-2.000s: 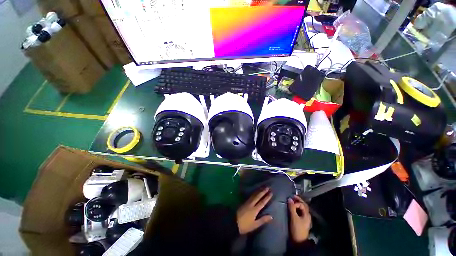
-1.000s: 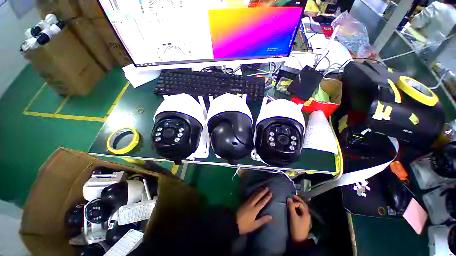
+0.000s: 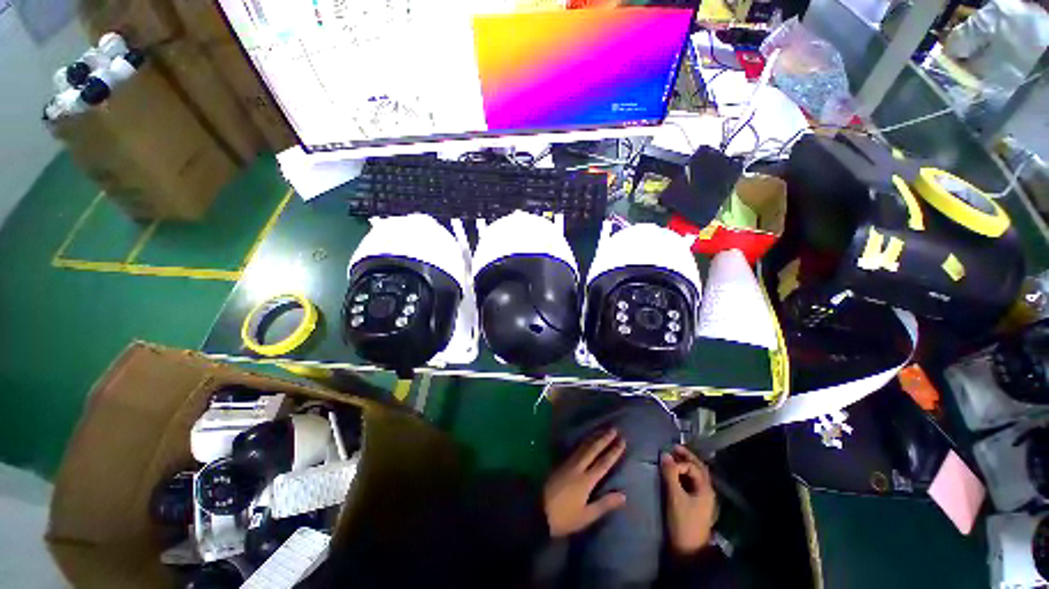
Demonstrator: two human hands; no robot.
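My left hand lies flat on the dark-clothed lap, fingers a little spread and holding nothing. My right hand is at the right side of the lap, thumb and fingertips pinched together near a thin cable at the bench edge. I cannot tell whether something small is between the fingertips. Three dome cameras stand in a row on the bench above the hands: left, middle and right. The left and right ones show lens rings; the middle one shows a plain black ball.
Behind the cameras are a keyboard and a monitor. Yellow tape lies left. An open carton of cameras stands lower left. At right are a red box, a label printer with a white strip, and a mouse.
The view has shifted very slightly. Both hands stay in nearly the same place and pose.
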